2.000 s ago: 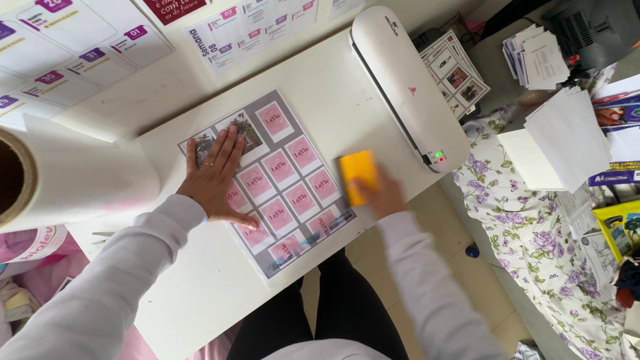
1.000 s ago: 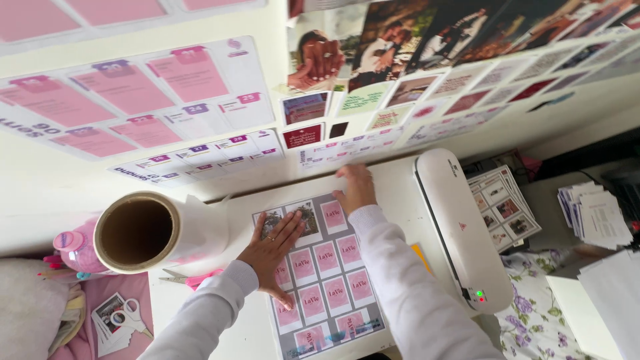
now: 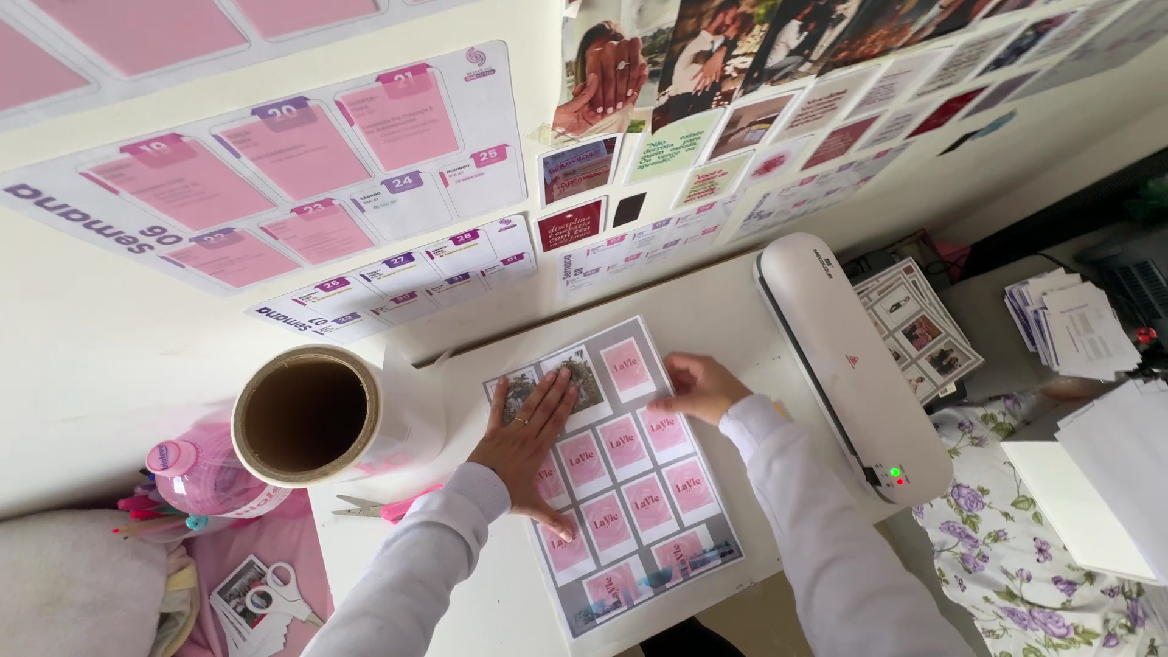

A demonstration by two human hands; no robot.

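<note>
A printed sheet of pink cards and photos (image 3: 630, 461) lies on the white table (image 3: 493, 584), with what looks like clear film over it. My left hand (image 3: 534, 447) rests flat on its left part, fingers spread. At the sheet's upper right edge is my right hand (image 3: 698, 388), fingers curled; whether they pinch the edge is unclear. A sliver of something yellow (image 3: 781, 409) shows behind my right sleeve. To the right stands a white laminator (image 3: 844, 365) with small lights lit.
A large roll of clear film (image 3: 392, 420) stands at the left, beside pink-handled scissors (image 3: 365, 505). White scissors (image 3: 278, 593) and photos lie lower left, near a pink bottle (image 3: 205, 474). Printed sheets (image 3: 917, 328) lie behind the laminator. The wall bears planners and photos.
My right hand has left the yellow object and moved up to the sheet's upper right edge, then slightly down along it. My left hand stays on the sheet. The view has tilted toward the wall.
</note>
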